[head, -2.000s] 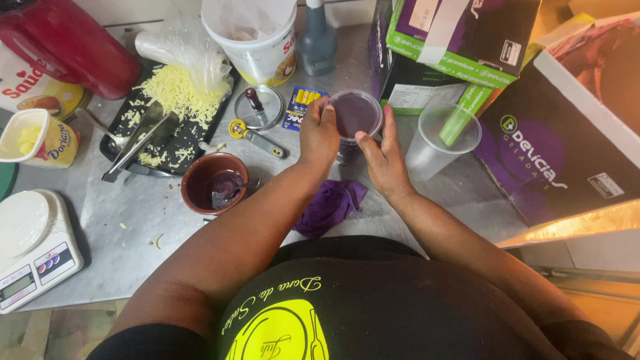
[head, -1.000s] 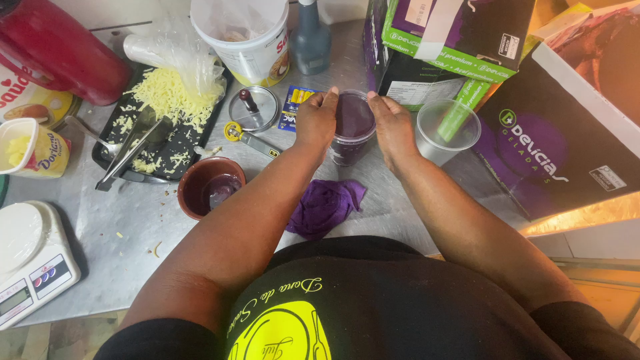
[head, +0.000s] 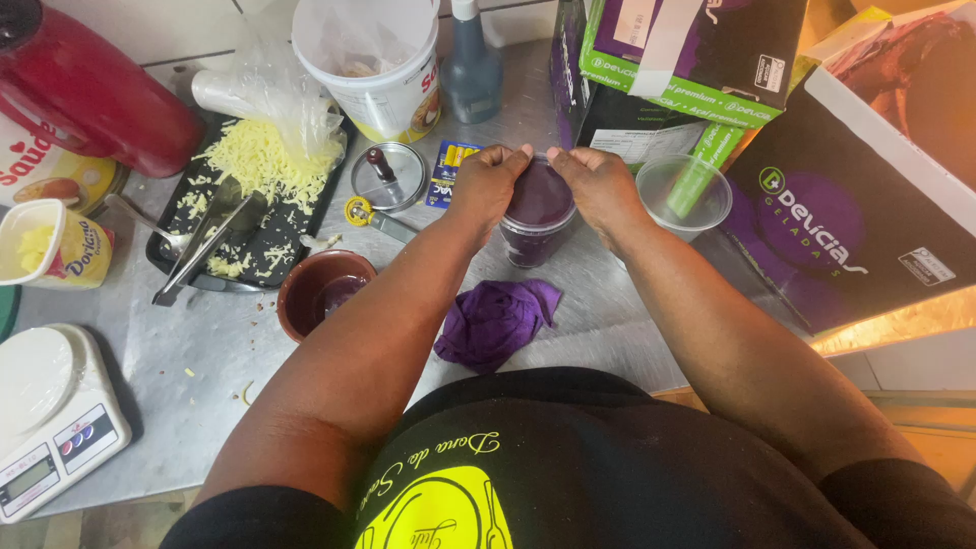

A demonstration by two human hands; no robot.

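Note:
A clear plastic cup (head: 538, 210) filled with a dark purple food stands upright on the metal table, a clear lid over its top. My left hand (head: 492, 179) is at the far left of its rim, thumb and index finger pinched at the edge. From the right, my right hand (head: 598, 183) pinches the far rim in the same way. An empty clear plastic cup (head: 684, 194) is just beyond my right wrist. Nearer my body lies a crumpled purple cloth (head: 497, 324). The palms' undersides are hidden.
Left of my forearms are a brown bowl (head: 293, 301), a black tray (head: 164, 255) with shredded cheese and tongs (head: 202, 248), and a kitchen scale (head: 95, 427). A white bucket (head: 374, 84) and blue-grey bottle (head: 473, 76) stand behind. Cardboard boxes (head: 846, 221) fill the right.
Two seconds ago my hands were around the sides of the filled cup, my right palm turned up; now the fingertips of both meet its far rim. The cup stands slightly nearer my body than before.

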